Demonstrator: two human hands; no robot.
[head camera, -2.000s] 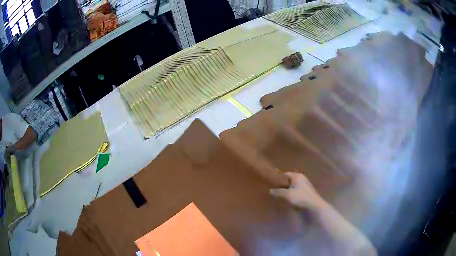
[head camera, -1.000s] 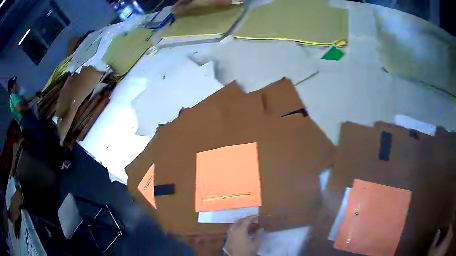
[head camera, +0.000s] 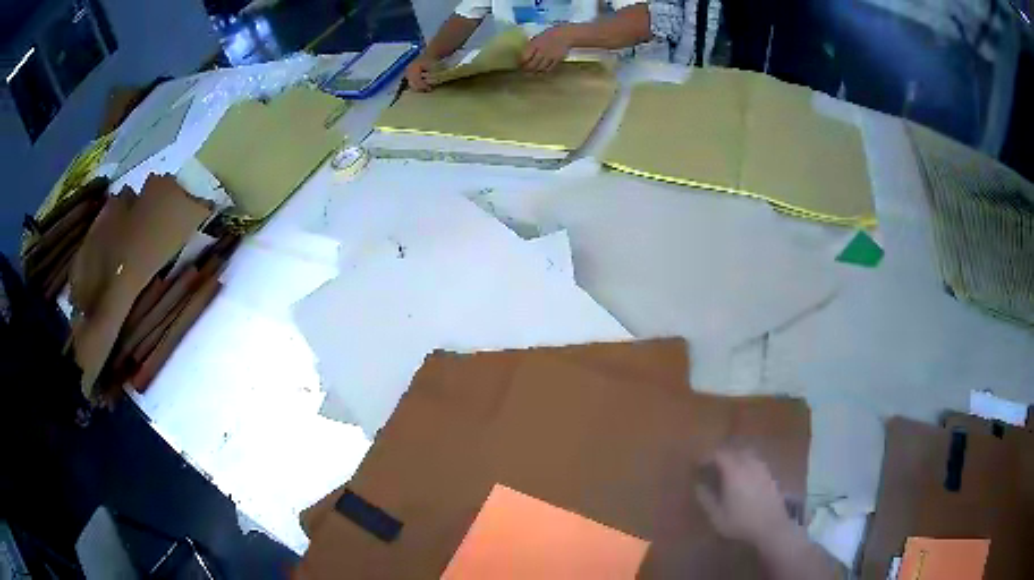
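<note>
A large brown panel lies in front of me at the lower middle. It has a black strip at its left and a bright orange piece cut off by the bottom edge. My right hand is blurred on or just above the right part of this panel, fingers pointing left; whether it grips anything cannot be told. My left hand is not in view. A second brown panel, with an orange piece and a black strip, lies at the lower right.
White sheets lie beyond the panel. A brown stack is at the table's left end. Yellow-olive sheets, a green scrap and a tape roll lie farther back. A striped fanned stack is at right. A person's hands handle a sheet across the table.
The view has tilted up and shifted left. The front panel now shows only one orange piece, partly cut off. My left hand has left the picture; my right hand is now over the front panel.
</note>
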